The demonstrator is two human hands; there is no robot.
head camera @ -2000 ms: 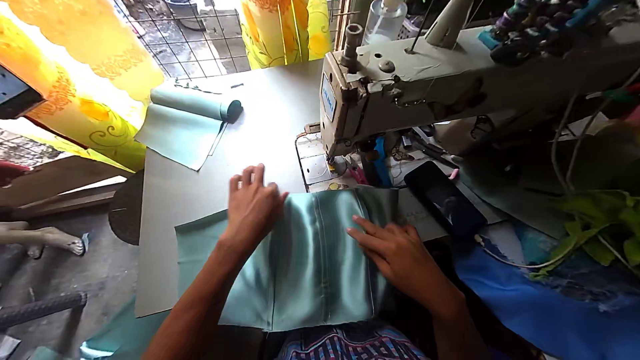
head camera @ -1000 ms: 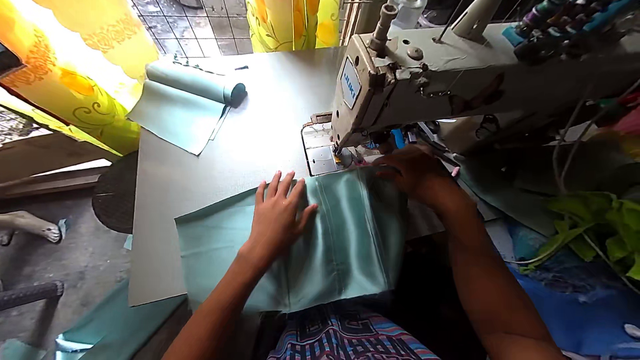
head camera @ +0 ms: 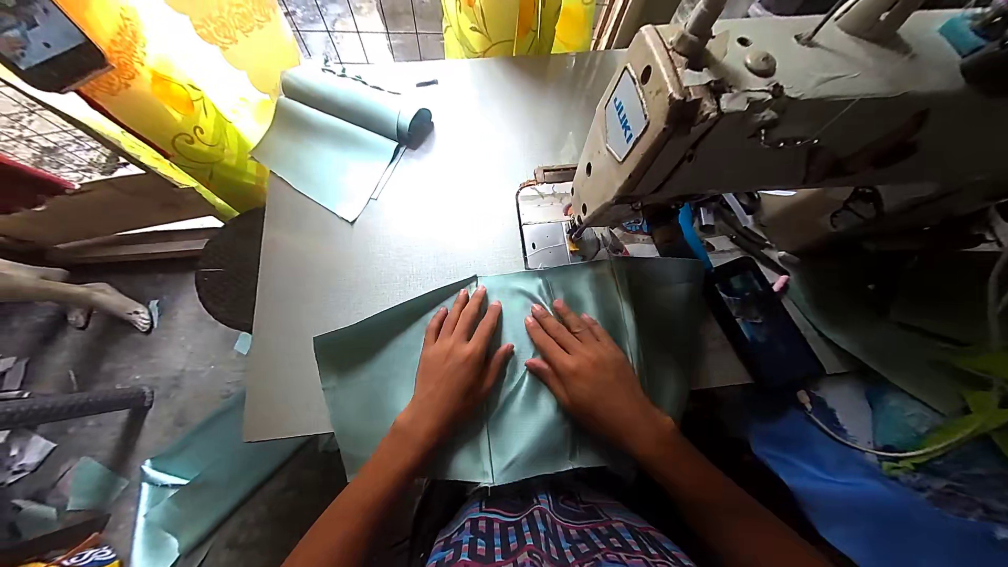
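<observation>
A sheet of light green satin fabric (head camera: 378,378) with several seams running down it lies on the table in front of me. My left hand (head camera: 461,354) rests flat on its middle, fingers spread. Just to the right, my right hand (head camera: 583,358) also presses on the fabric, palm down, fingers a little apart. Neither hand grips anything. The fabric's far edge lies just in front of the needle area of a Juki sewing machine (head camera: 630,134), close to the metal needle plate (head camera: 546,240).
A roll of green fabric (head camera: 339,150) lies at the table's back left. On the right are a dark phone (head camera: 760,323) with a cable, blue cloth (head camera: 850,488) and green leaves (head camera: 961,425). A person's foot (head camera: 118,307) shows at far left; green fabric (head camera: 213,472) hangs below the table's left edge.
My right hand has moved from beside the machine's needle area back toward me, onto the middle of the fabric. The phone, hidden one second ago, shows again.
</observation>
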